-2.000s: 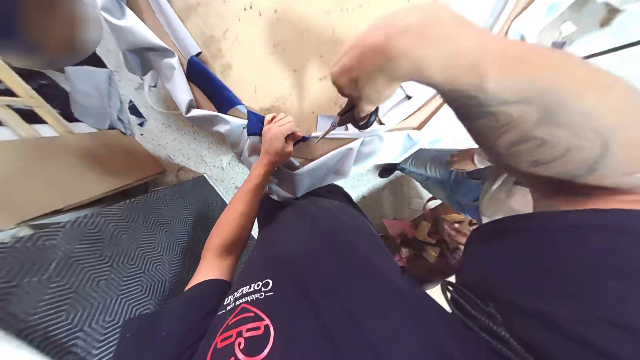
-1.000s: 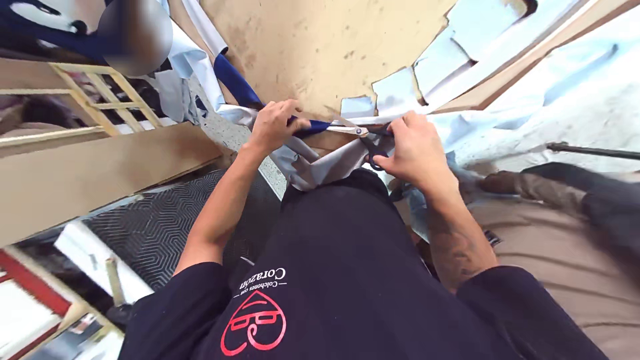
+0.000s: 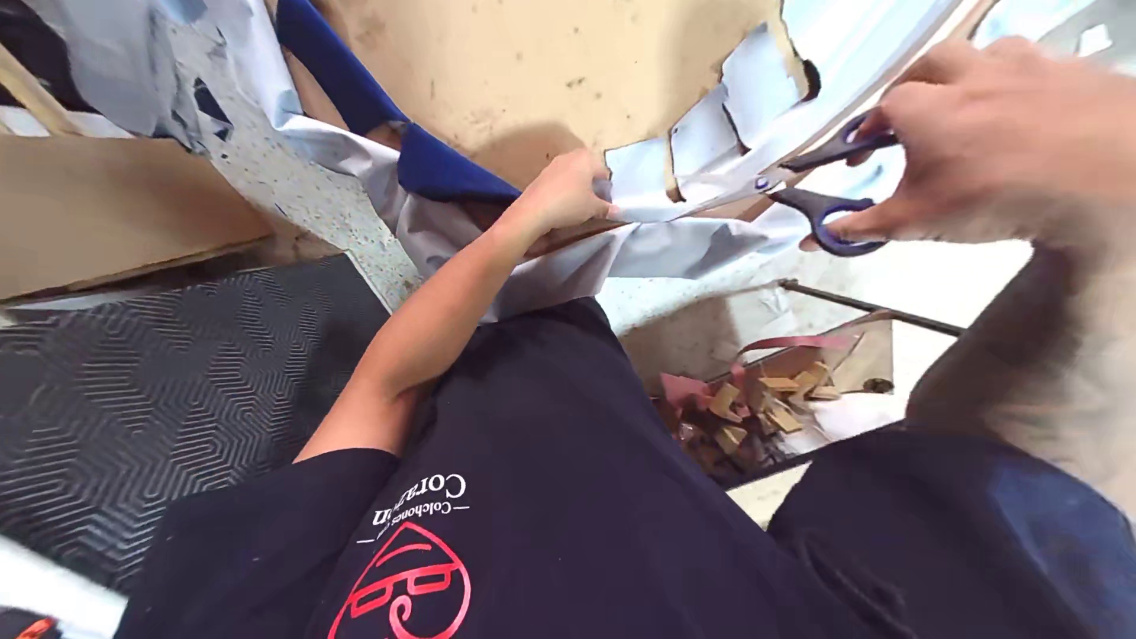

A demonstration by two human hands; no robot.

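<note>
My left hand (image 3: 572,191) pinches the edge of light grey fabric (image 3: 652,177) that is folded over the rim of a large tan board (image 3: 532,62). Dark blue fabric (image 3: 448,169) lies along the same rim, just left of that hand. My right hand (image 3: 958,142) holds scissors (image 3: 761,184) by their dark handles, with the handles spread. The blades point left along the grey fabric toward my left hand, and the fabric partly hides them. Several cut tabs of the grey fabric lie on the board.
A black patterned mat (image 3: 177,390) lies at the lower left, below a brown panel (image 3: 106,209). Several offcuts (image 3: 745,413) fill a container at the lower right, near a thin dark bar (image 3: 870,306). Loose grey fabric hangs over the board's near edge.
A second ago the scissors lay close to my left hand over blue fabric; now my right hand and the scissors are farther right, on grey fabric. The view has shifted.
</note>
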